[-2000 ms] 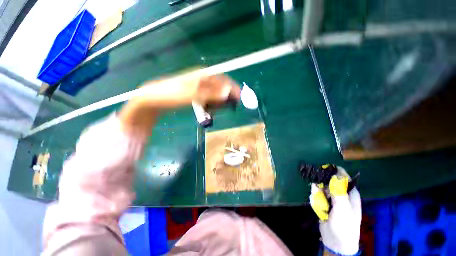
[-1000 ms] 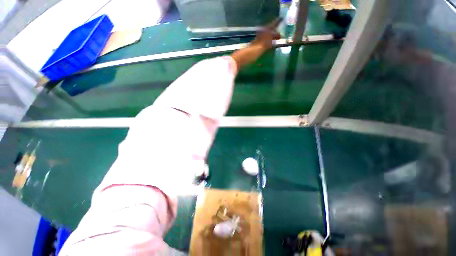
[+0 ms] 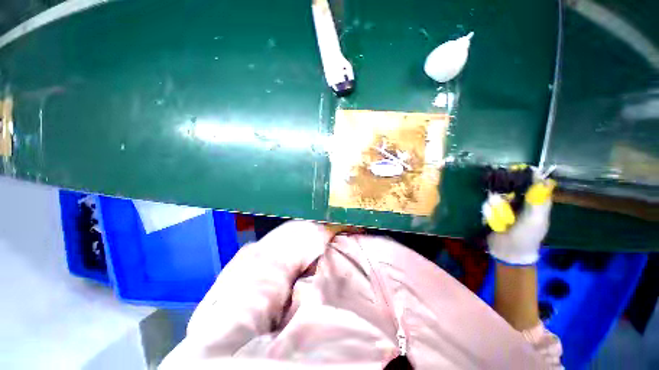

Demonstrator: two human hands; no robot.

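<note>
My right hand (image 3: 522,230), in a white knit glove with yellow fingertips, holds a clump of small black parts (image 3: 502,179) at the bench's front edge, right of the pad. My left hand (image 3: 345,229) is bare and mostly hidden at the bench edge by my pink sleeve; only a sliver of skin shows. A stained tan cardboard pad (image 3: 354,195) lies in front of me, with small white pieces (image 3: 386,168) on it.
A white squeeze bottle (image 3: 448,59) and a slim white-and-black tool (image 3: 332,61) lie beyond the pad. Blue bins (image 3: 159,253) stand below the bench at left; another blue bin (image 3: 592,278) is at lower right. A tan piece (image 3: 7,126) lies far left.
My left arm has drawn back from reaching far over the bench to my lap. The view has tilted down. My right hand still holds the black clump, now more fully in view.
</note>
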